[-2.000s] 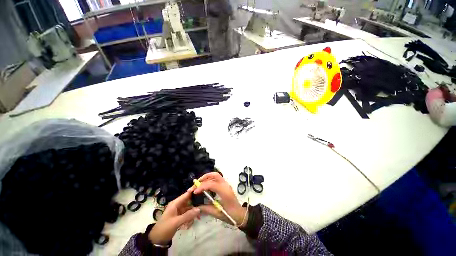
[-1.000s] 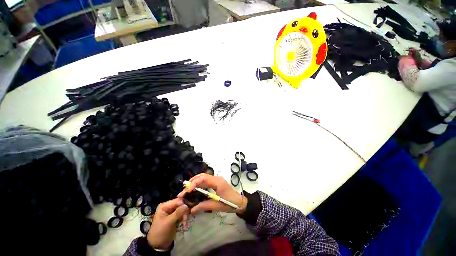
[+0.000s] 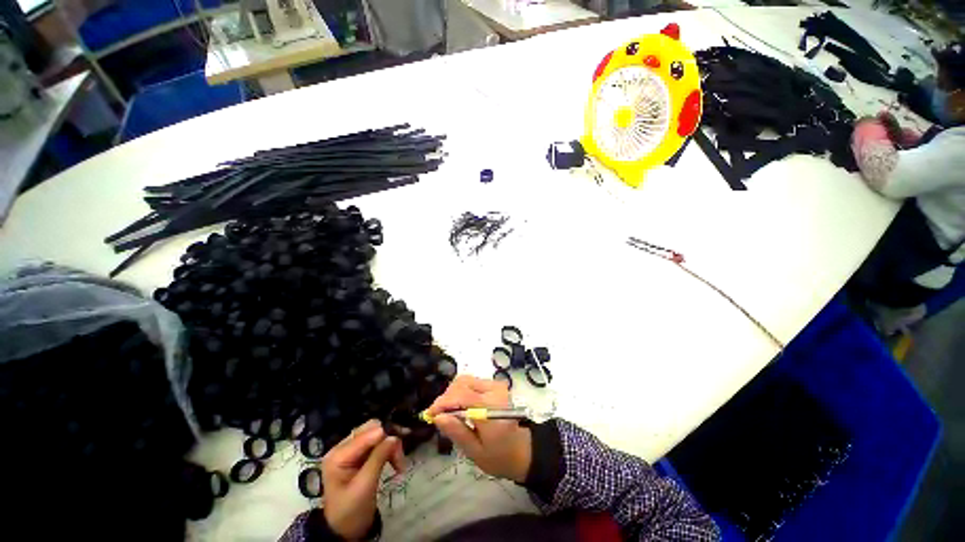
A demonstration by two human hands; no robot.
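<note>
My right hand (image 3: pixel 481 423) holds a slim yellow and whitish pen-like tool (image 3: pixel 476 414) near the front edge of the table, its tip pointing left. My left hand (image 3: pixel 358 474) is just left of it, thumb and fingertips together. Something small and dark lies between the hands; whether my left fingers grip it is unclear. A heap of black loops (image 3: pixel 296 307) lies behind and left of my hands. A small cluster of separate loops (image 3: pixel 519 358) lies just beyond my right hand. Dark thread ends (image 3: pixel 478 232) lie farther back.
A clear bag (image 3: pixel 90 291) of black loops stands at far left. Black strips (image 3: pixel 286 175) lie behind the heap. A yellow chick fan (image 3: pixel 643 106), metal tweezers or snips (image 3: pixel 654 251) and a black pile (image 3: pixel 772 106) lie right. A coworker (image 3: pixel 921 169) sits beyond a blue bin (image 3: pixel 899 423).
My hands have moved slightly apart, and the black loop seen between them earlier is no longer clear there. The tool now lies more level. The separate loops sit slightly differently. The view has tilted down.
</note>
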